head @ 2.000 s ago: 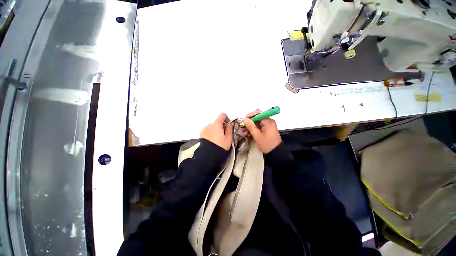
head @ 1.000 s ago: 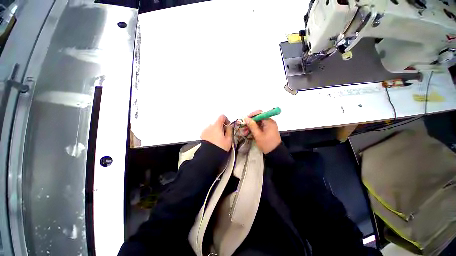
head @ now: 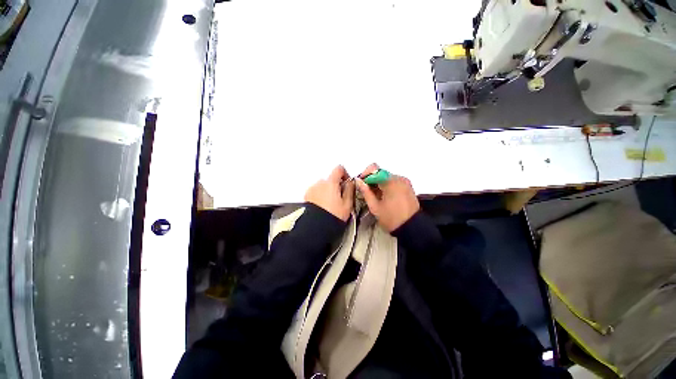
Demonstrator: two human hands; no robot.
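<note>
The beige bag hangs from my hands over my lap, its two long pale opening bands curving down. A small metal ring shows at the bottom edge of the picture. My left hand pinches the top end of the bag opening. My right hand holds the green-handled tool at the same end, close beside my left fingers. The tool's tip is hidden between the fingers.
A white table lies ahead, with a white sewing machine at the right. A grey metal surface runs along the left. Beige bags with yellow edging lie at the lower right.
The green handle has swung in and now shows shorter beside my right fingers. Both hands stay at the bag end. The view has shifted slightly.
</note>
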